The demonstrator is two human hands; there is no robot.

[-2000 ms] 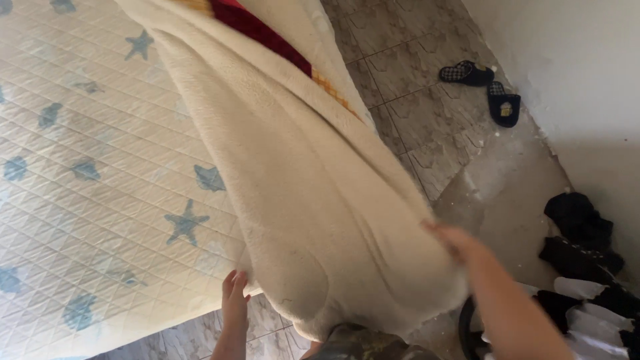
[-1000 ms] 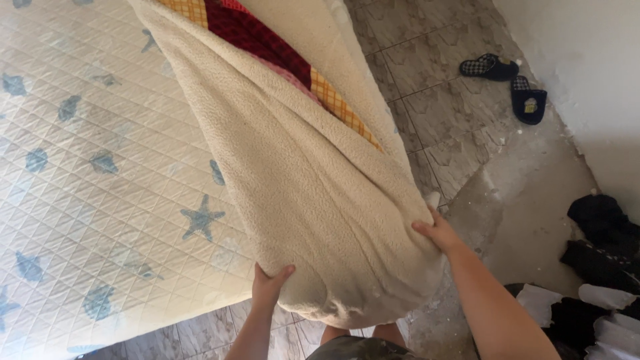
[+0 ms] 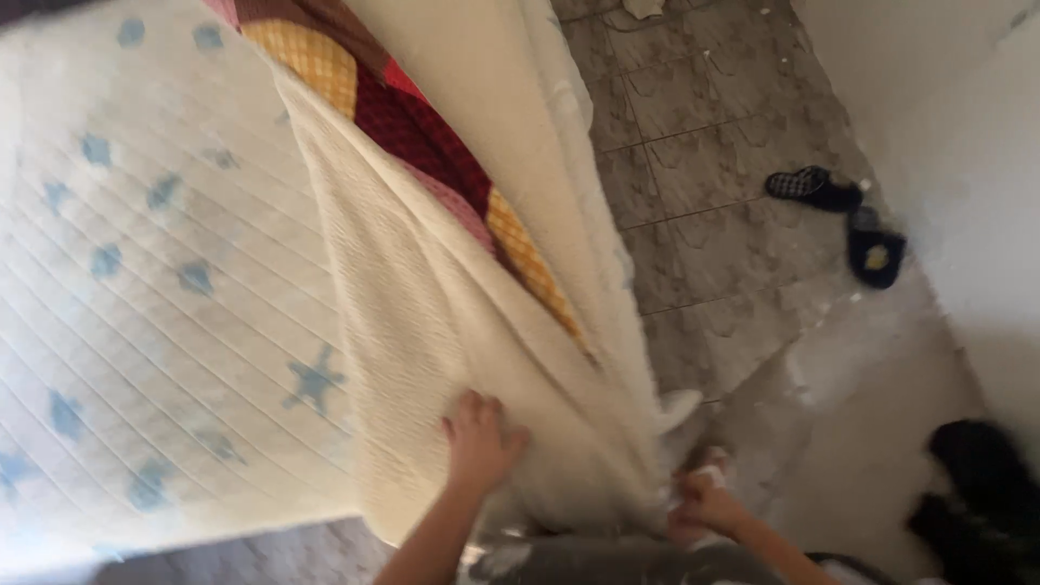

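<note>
A cream fleece blanket [image 3: 406, 276] lies folded along the right side of a bed, with a red, yellow and pink patterned face [image 3: 422, 130] showing between its folds. Under it is a quilted mattress cover [image 3: 244, 325] with blue starfish and shells. My left hand [image 3: 483, 443] rests on the fleece near the bed's foot, fingers spread, palm down. At the blanket's lower right corner, my right hand [image 3: 703, 504] is blurred; its fingers look curled, and a bit of white cloth shows by it.
Dark slippers [image 3: 877, 252] lie on the tiled floor [image 3: 691, 203] by the white wall [image 3: 959, 122]. Dark cloth items [image 3: 983, 487] are heaped at the lower right. The bed's foot edge [image 3: 325, 520] runs close in front of me.
My left hand has moved from the blanket's left edge onto its middle. My right hand has moved lower along the right side. More of the patterned face shows than in the earliest frame.
</note>
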